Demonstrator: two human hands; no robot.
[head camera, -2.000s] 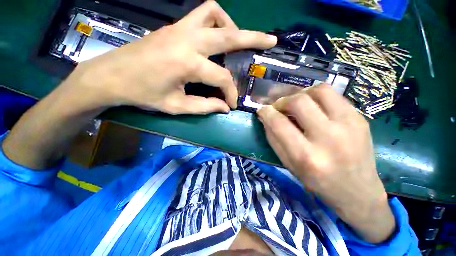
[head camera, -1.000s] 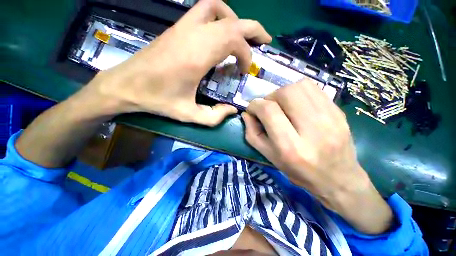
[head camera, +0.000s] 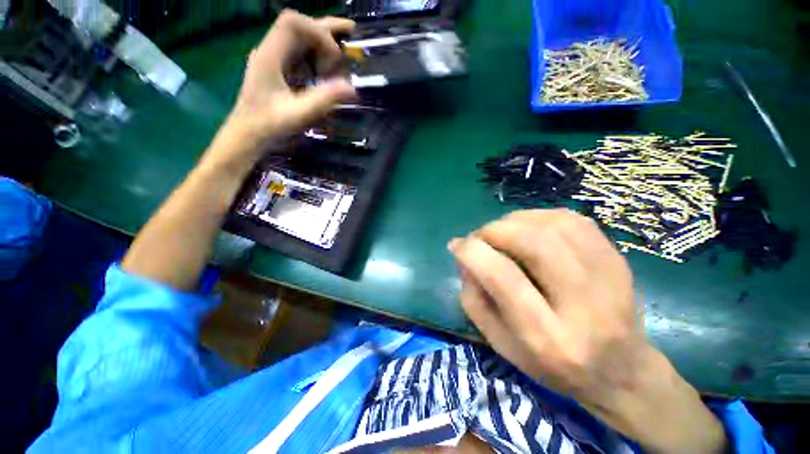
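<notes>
My left hand (head camera: 302, 84) is at the upper left, thumb and fingers around the left end of a phone frame (head camera: 408, 58). The frame is blurred, its silvery inside and orange tab showing, over the dark tray's upper part. Another phone frame (head camera: 306, 208) lies in the black tray's (head camera: 360, 239) near compartment. My right hand (head camera: 555, 306) is curled with thumb and index together, above the bench's front part; no part shows in it. Right of centre lie a black heap (head camera: 524, 173), a pile of thin gold strips (head camera: 657, 186) and a second black clump (head camera: 755, 222).
A blue bin (head camera: 608, 97) with more gold strips stands at the back. Slim metal tweezers (head camera: 762, 113) lie at the far right. Grey equipment (head camera: 62, 71) is at the upper left. A blue sleeve (head camera: 22, 208) shows at the left edge.
My left hand has moved up and left with the phone frame, away from my right hand. My right hand has come off the frame. The view has shifted, showing more of the tray and bin.
</notes>
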